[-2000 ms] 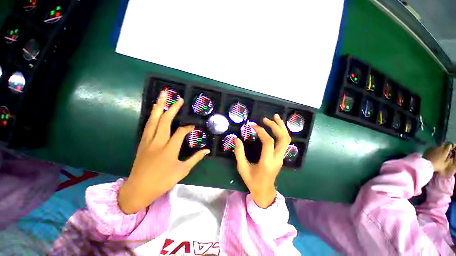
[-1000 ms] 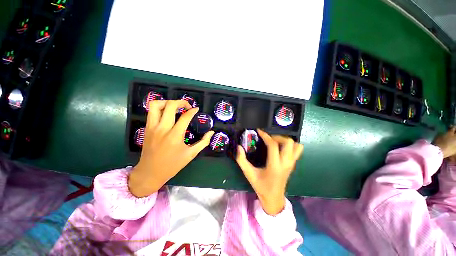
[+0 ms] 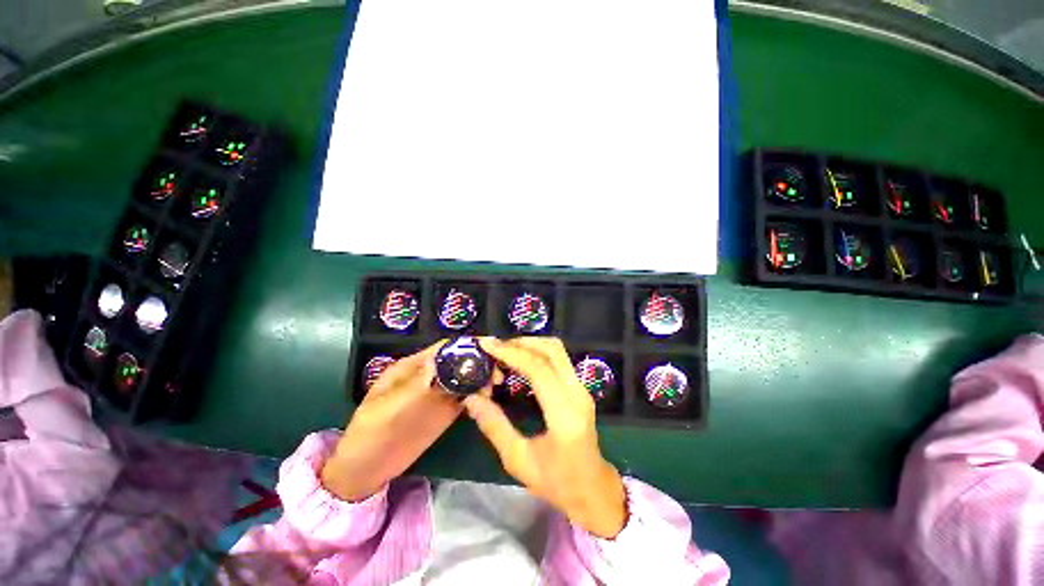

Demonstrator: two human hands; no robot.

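A round black-rimmed watch head [image 3: 464, 367] is held between my two hands above the near row of the compartment tray [image 3: 595, 307]. My left hand [image 3: 395, 414] grips it from the left. My right hand [image 3: 544, 426] has its fingers at the unit's right edge. The black tray has two rows of pockets. Its far row holds glossy round units, with the fourth pocket from the left empty. The near row shows units at both ends and beside my right fingers. My hands hide part of that row.
A white sheet [image 3: 521, 137] with blue side edges lies beyond the tray. A filled left-hand tray [image 3: 212, 258] and right-hand tray [image 3: 876, 215] lie on the green bench [image 3: 801, 401]. Pink sleeves of other people show at left [image 3: 46, 401] and right [image 3: 973, 458].
The right hand has left the near-row unit, which now sits in its pocket, and has met my left hand at the held unit. The view has shifted, showing more of the left-hand tray.
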